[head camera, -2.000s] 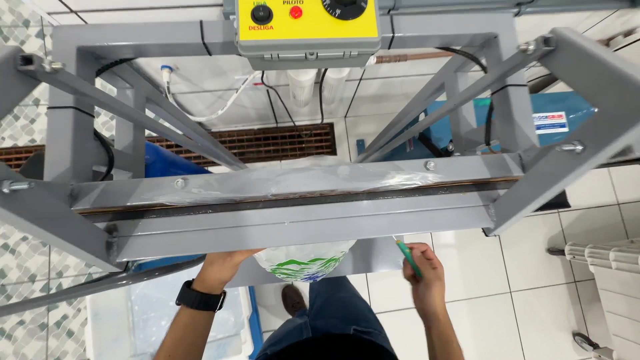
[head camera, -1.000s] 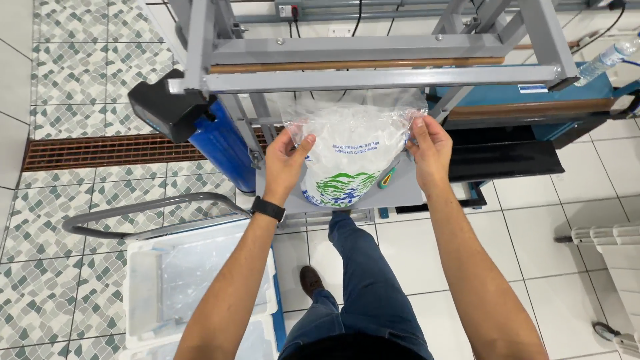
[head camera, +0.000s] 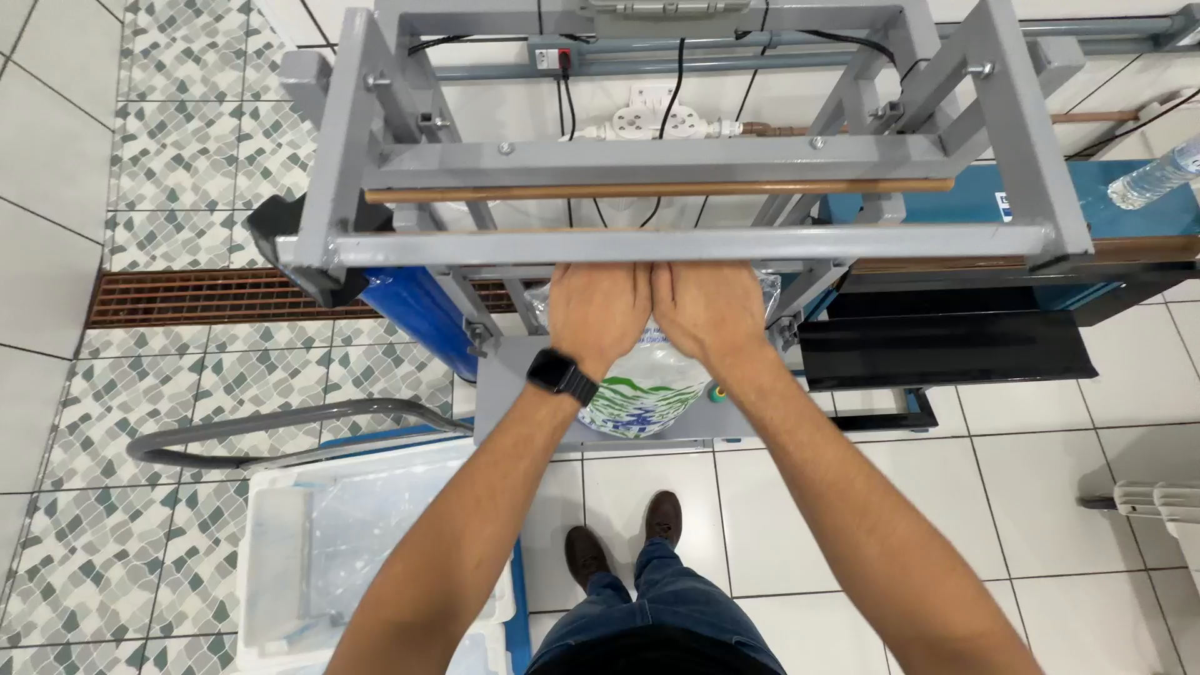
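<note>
A filled clear plastic bag (head camera: 647, 389) with green and blue print rests on the gray shelf (head camera: 511, 375) of a metal bag-sealing machine (head camera: 656, 161). My left hand (head camera: 600, 314) and my right hand (head camera: 710, 309) lie side by side at the bag's top, thumbs touching, just below the machine's front bar (head camera: 694, 247). The fingertips are hidden under that bar, so their hold on the plastic does not show. Film sticks out at the outer side of each hand. A small round colored object (head camera: 717, 392) sits beside the bag, near my right wrist.
White plastic crates (head camera: 272, 562) stand on a cart with a gray handle (head camera: 281, 427) at lower left. A blue cylinder (head camera: 422, 314) is left of the shelf. At right are a black metal tray (head camera: 947, 352) and a water bottle (head camera: 1158, 173) on a blue surface.
My hands, apart at the bag's two top corners one second ago, have come together at its top middle. The green item held in my right hand two seconds ago is out of sight.
</note>
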